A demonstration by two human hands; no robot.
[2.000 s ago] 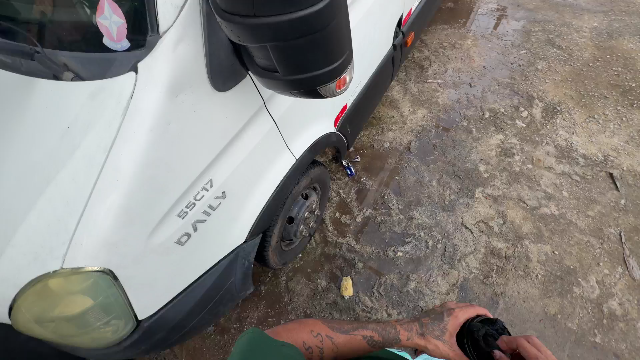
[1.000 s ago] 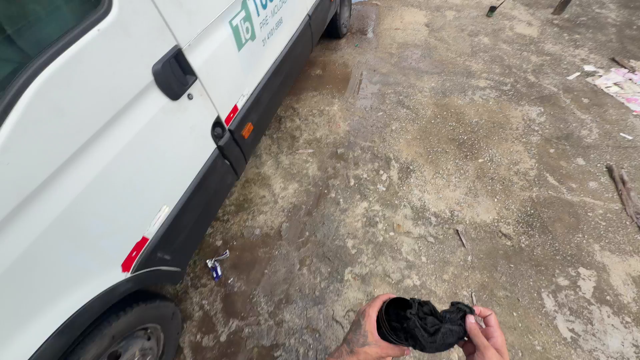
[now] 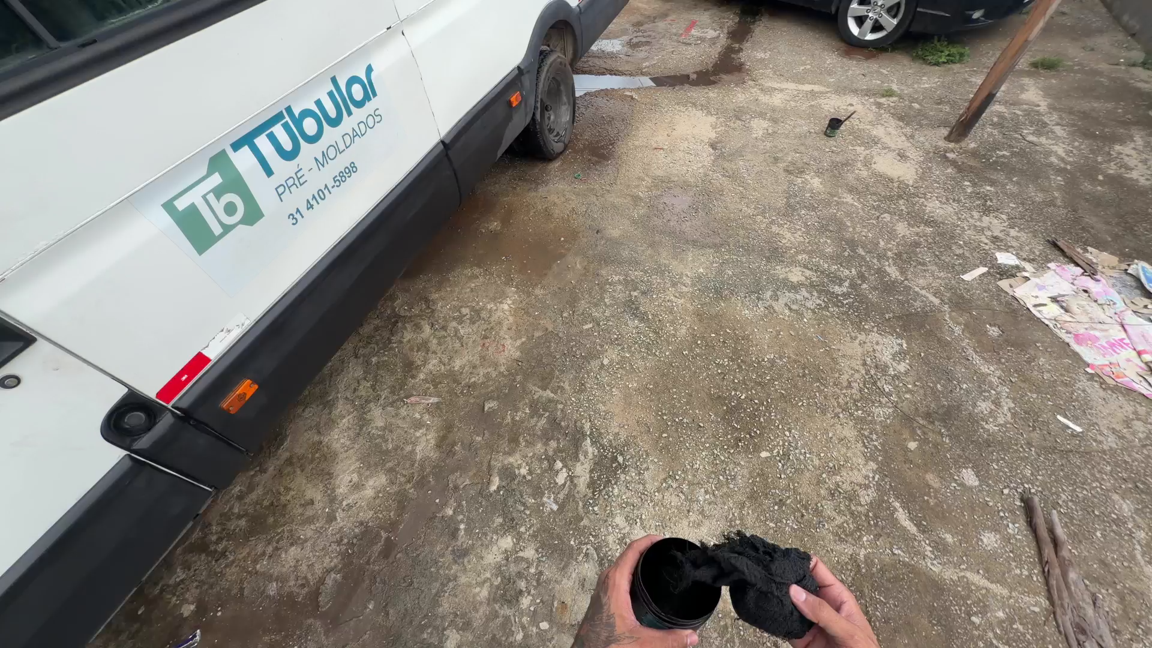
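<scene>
At the bottom of the head view, my left hand (image 3: 614,601) is wrapped around an open black can (image 3: 673,621), whose inside looks dark. My right hand (image 3: 832,612) grips a black cloth (image 3: 769,576) between thumb and fingers, just right of the can. One end of the cloth hangs over the can's rim and reaches into its mouth. What lies deeper in the can is hidden.
A white van (image 3: 297,189) with black lower trim stands along the left. Wet concrete and gravel (image 3: 666,378) spread beside it. Farther off are a small dark container (image 3: 833,127), a leaning wooden post (image 3: 1003,72) and a dark car (image 3: 954,11). Scattered paper (image 3: 1089,315) and sticks (image 3: 1060,567) lie at right.
The view has swung from the van's front to its side and rear. The black cloth is spread more beside the can than a second ago, with both hands still holding their things.
</scene>
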